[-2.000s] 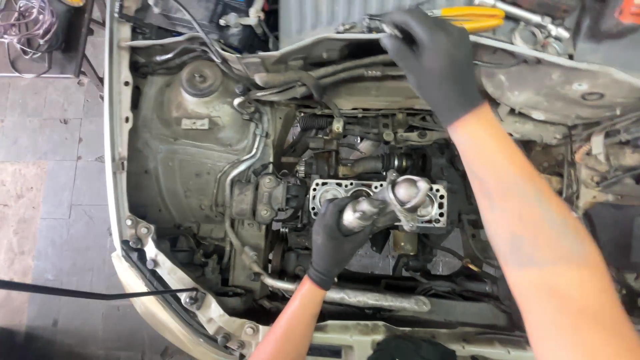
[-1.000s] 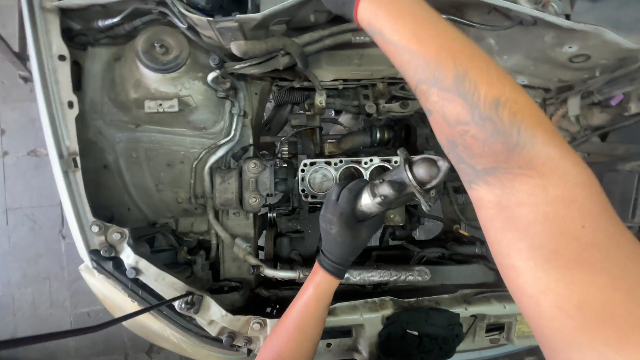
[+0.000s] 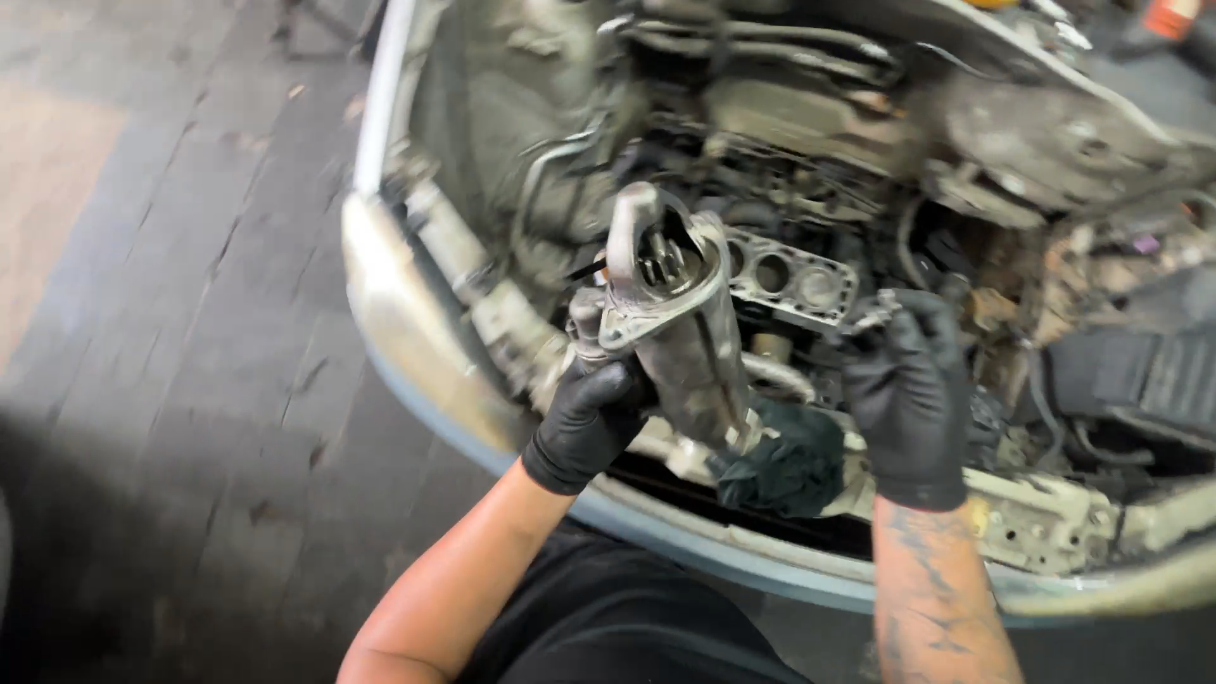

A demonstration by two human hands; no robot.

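Observation:
My left hand (image 3: 594,408), in a black glove, grips a metal starter motor (image 3: 689,356) over the front edge of the engine bay. Its nose housing points up toward me, and gear teeth show in its opening. My right hand (image 3: 907,399), gloved too, is raised to the right of the motor and pinches a small metal piece (image 3: 874,312), perhaps bolts; blur hides its exact kind. Behind and between the hands lies the engine block's deck (image 3: 793,275) with round cylinder bores. A dark cloth (image 3: 788,461) rests on the front crossmember below the motor.
The car's front bumper (image 3: 456,408) curves around the near side. A battery-like black box (image 3: 1130,380) sits in the bay at right. Metal pipes (image 3: 760,43) run along the back. Tiled floor (image 3: 218,285) lies at left, and an orange object (image 3: 1170,17) is at the top right.
My right hand has come down from the bay's rear edge and now holds small metal. My left hand has brought the starter motor nearer the front edge. The view has shifted strongly.

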